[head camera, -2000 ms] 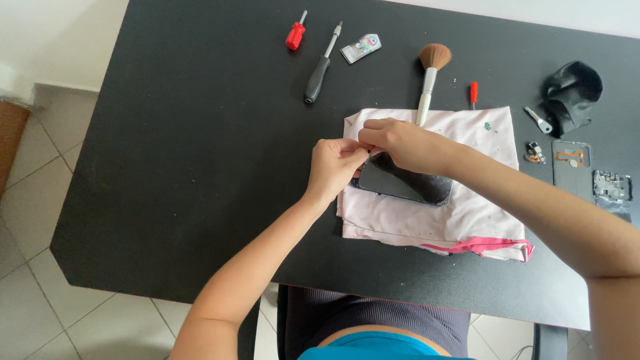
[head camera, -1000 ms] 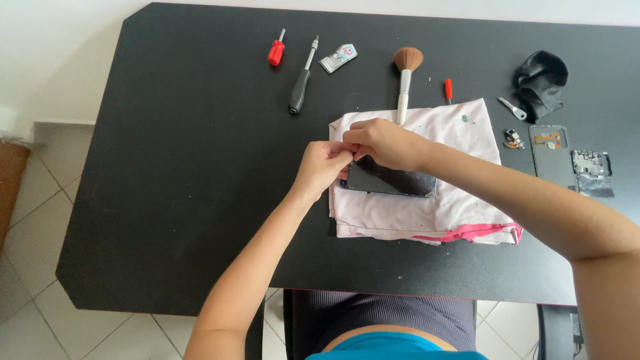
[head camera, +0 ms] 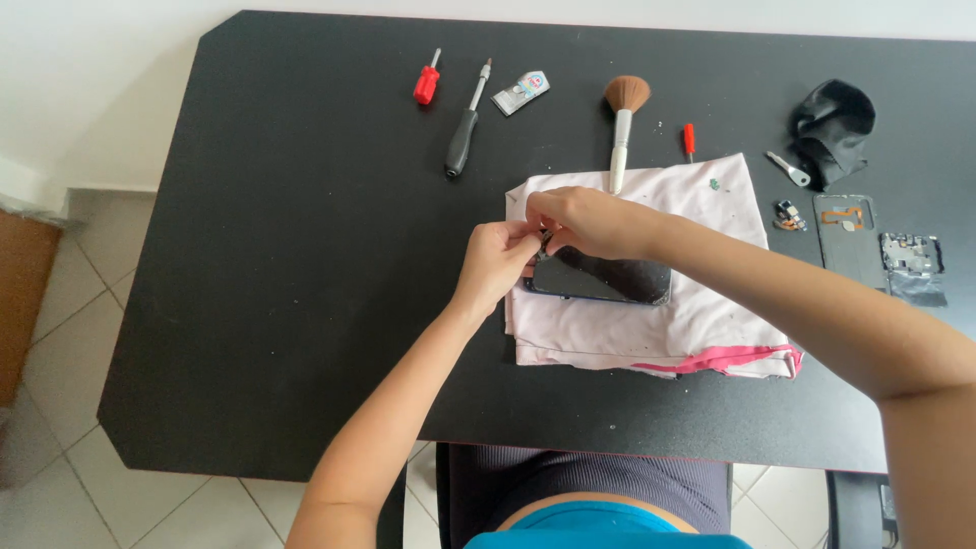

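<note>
A smartphone [head camera: 602,276] lies screen side up, its glass cracked at a lower corner, on a folded pale pink cloth [head camera: 579,339]. My left hand [head camera: 496,255] pinches at the phone's upper left corner. Against that same corner, my right hand [head camera: 591,221] has its fingertips bent down, touching or nearly touching those of the left. A small dark piece shows between the fingertips; what it is cannot be made out. Just above my right hand, a makeup brush [head camera: 621,141] rests with its handle end on the cloth.
Beyond the cloth lie a red screwdriver [head camera: 427,84], a grey-handled screwdriver [head camera: 462,141], a small silver packet [head camera: 521,93] and a small red tool [head camera: 689,139]. At right are black fabric [head camera: 835,126], a metal key-like piece [head camera: 790,169], small phone parts [head camera: 790,216], a phone panel [head camera: 848,248] and a circuit board [head camera: 912,254].
Both hands stay at the phone's upper left corner, with only slight finger movement. The view has shifted somewhat.
</note>
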